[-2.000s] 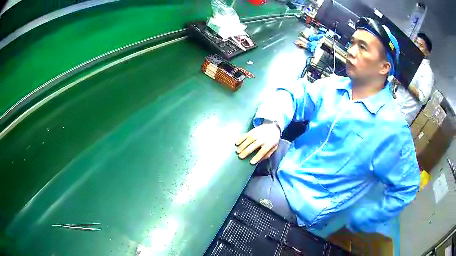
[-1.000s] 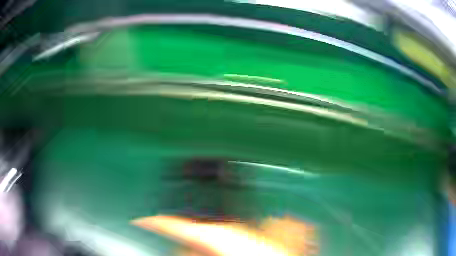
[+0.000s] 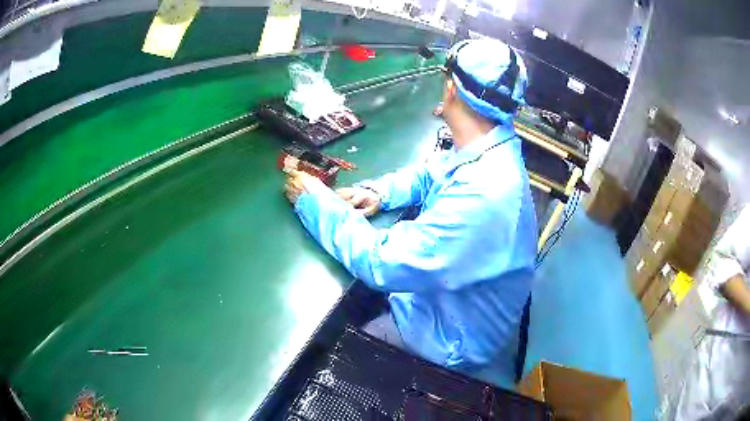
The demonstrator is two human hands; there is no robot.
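Neither of my hands shows. Thin silver tweezers [image 3: 118, 352] lie alone on the green bench at the lower left. A small pile of thin loose parts [image 3: 92, 407] is cut off by the bottom edge at the lower left. Stacked phone housings [image 3: 317, 167] with orange-copper edges stand on the bench near the upper middle. A neighbour in a blue smock has one hand [image 3: 298, 186] at the front of the stack and the other hand [image 3: 360, 199] just beside it on the bench.
Large black phone trays [image 3: 403, 382] are at the bottom middle, beside the bench edge. An open carton [image 3: 582, 393] is on the floor to their right. A black tray [image 3: 288, 123] with a clear bag [image 3: 315, 92] lies farther back. A person in white [image 3: 715, 329] is at the right edge.
After a blurred turn of the view, the neighbour has turned away towards the back. The neighbour's hand has left the bench edge, and both hands are now at the housing stack.
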